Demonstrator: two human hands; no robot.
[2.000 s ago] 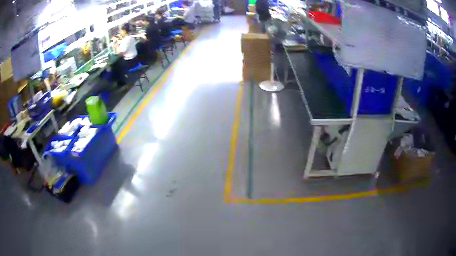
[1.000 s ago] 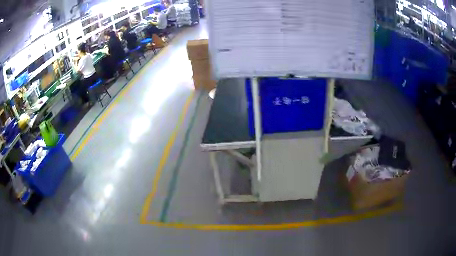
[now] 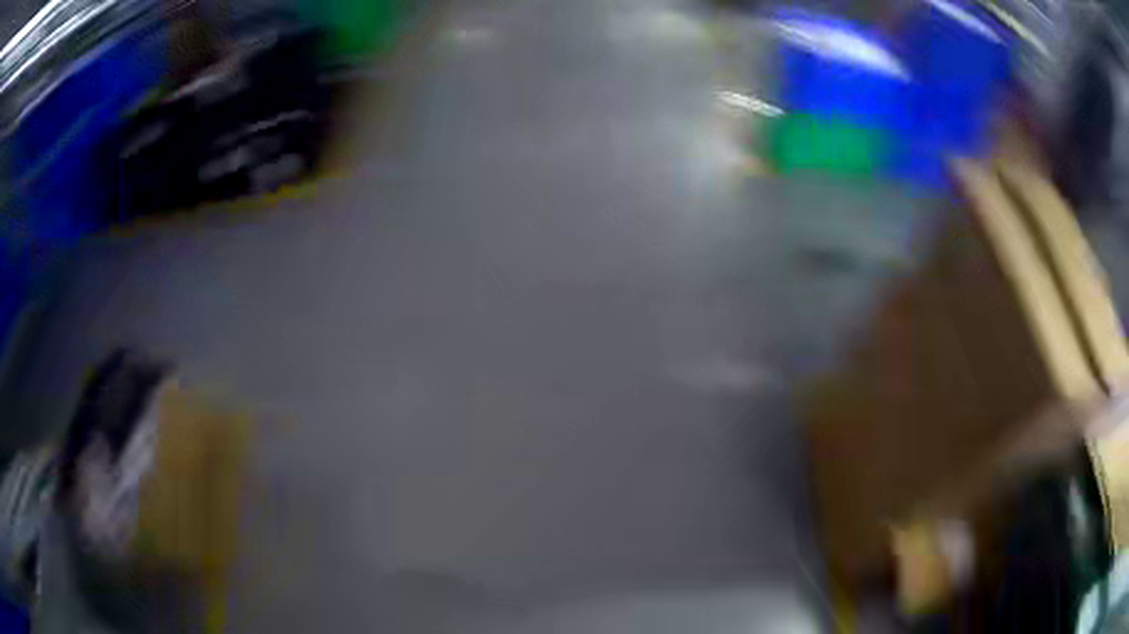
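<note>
The view is heavily blurred and no hand can be made out. A large brown cardboard carton point(image 3: 929, 372) stands close at the right, with pale flap edges point(image 3: 1028, 273) along its far side. A pinkish streak crosses its lower right part, too blurred to identify. A smaller carton point(image 3: 192, 483) is at the lower left, with whitish and black contents beside its edge.
Grey floor point(image 3: 532, 334) runs through the middle. Blue boxes point(image 3: 836, 74) and a green crate point(image 3: 830, 145) are at the upper right. Dark items point(image 3: 235, 143), a blue shape point(image 3: 62, 149) and a yellow floor line point(image 3: 235, 204) are at the upper left.
The view has swung right and down. The bench, white board and stocked aisle have left view. The smaller carton now shows at the lower left, and the large carton has appeared at the right.
</note>
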